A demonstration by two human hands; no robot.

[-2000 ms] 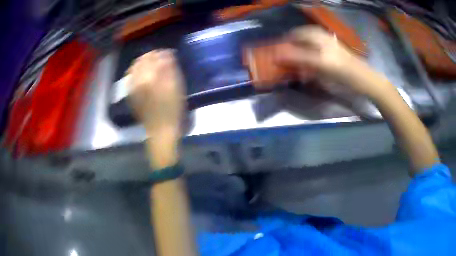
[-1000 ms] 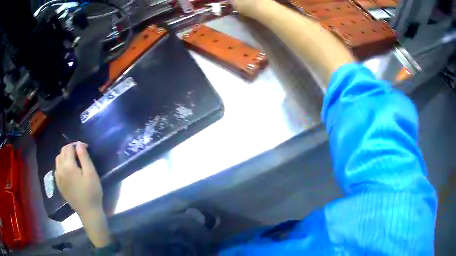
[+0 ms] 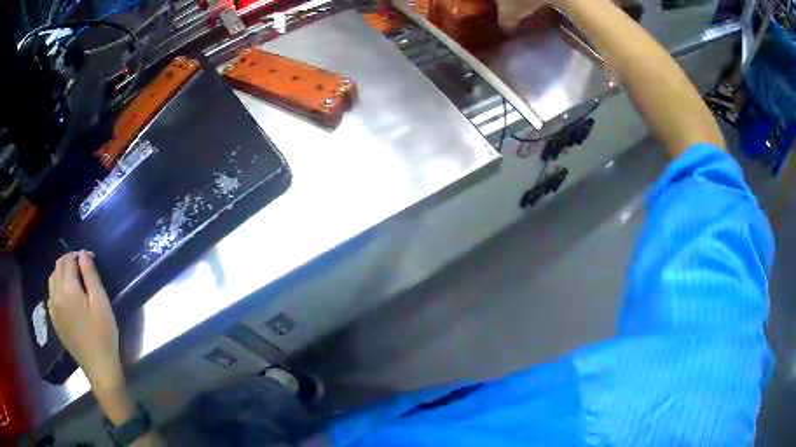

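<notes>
My left hand (image 3: 80, 301) rests over the left front part of the black pad (image 3: 236, 153), with a thin dark sliver (image 3: 64, 244) at its fingertips. My right hand (image 3: 522, 9) is at the top edge, partly cut off, beside an orange-brown block (image 3: 467, 19) at the back right; whether it grips the block cannot be told. A silver-white marked strip (image 3: 116, 180) lies on the pad. Pale flakes (image 3: 179, 218) are scattered near its front edge. One orange-brown bar part with holes (image 3: 288, 80) lies on the steel bench, right of the pad.
Another orange-brown bar (image 3: 150, 109) lies along the pad's rear edge. The steel bench top (image 3: 393, 131) has a corner at right. A pale rail (image 3: 476, 63) runs behind it. Black cables and fittings (image 3: 545, 185) hang at the bench side. A red bin (image 3: 12, 375) is at far left.
The view has swung right, so the pad and bars appear further left. My right hand has moved right to the orange-brown block. My left hand stays at the pad's left front.
</notes>
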